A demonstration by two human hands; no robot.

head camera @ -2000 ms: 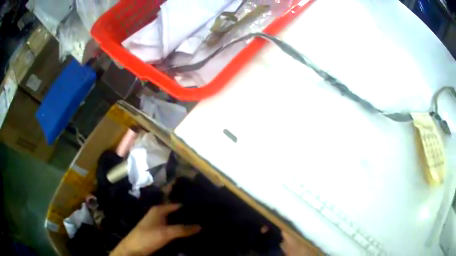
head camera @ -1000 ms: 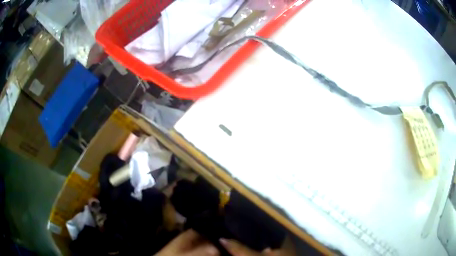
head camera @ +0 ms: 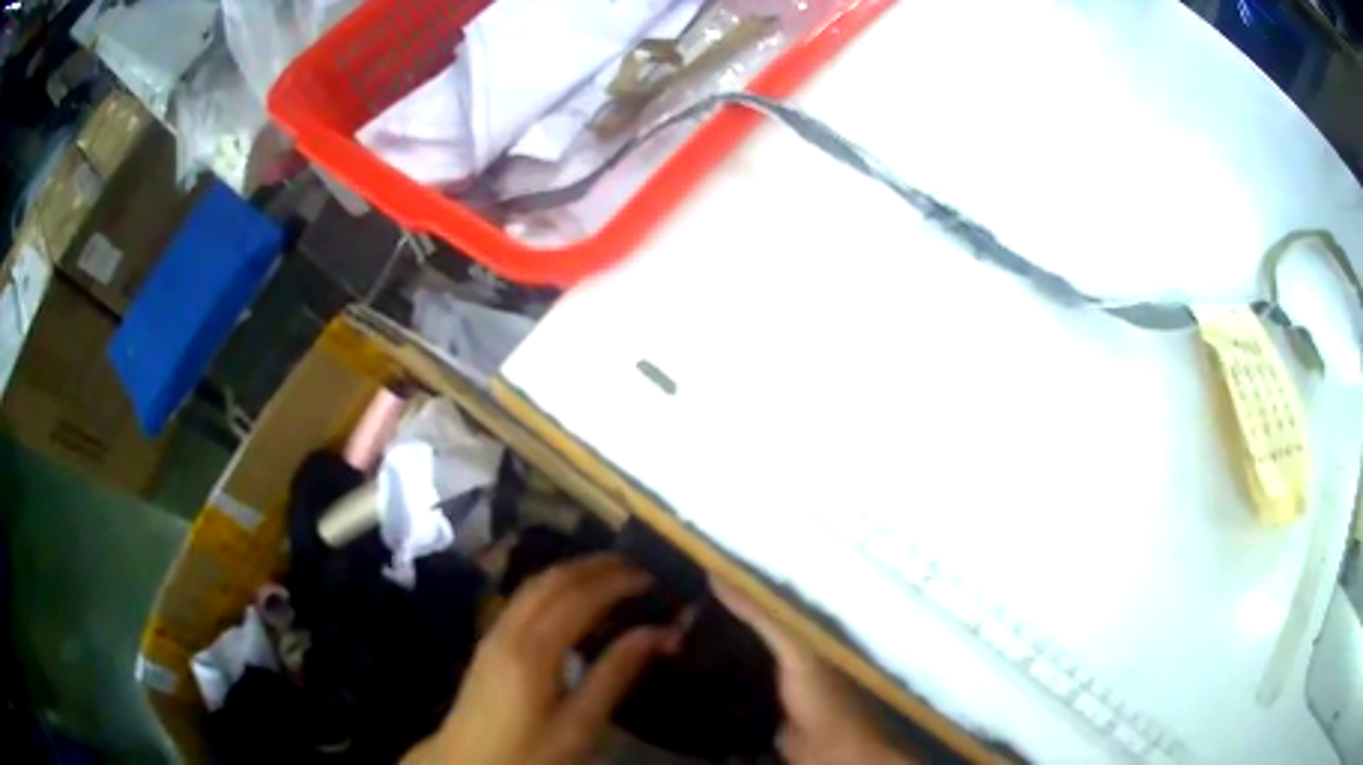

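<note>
My left hand [head camera: 538, 658] is low in the picture, over the open cardboard box [head camera: 254, 493], with its fingers on a black fabric piece [head camera: 703, 680]. My right hand [head camera: 815, 695] is at the bottom, right of the fabric and beside the table's wooden edge, partly cut off by the picture's edge. Its fingers are at the fabric's right side. The fabric hangs between both hands, below table height. More black pieces [head camera: 374, 643] lie in the box.
The white table [head camera: 897, 404] has a grey strip [head camera: 957, 224] running to a yellow slip [head camera: 1259, 419]. A red basket [head camera: 493, 254] with pale cloth stands at its far left corner. A blue board [head camera: 195, 307] and brown cartons are on the left. White scrap and cones lie in the box.
My left hand has moved up and its fingers show on the black fabric. My right hand has come more into view at the table's edge. The view has shifted slightly.
</note>
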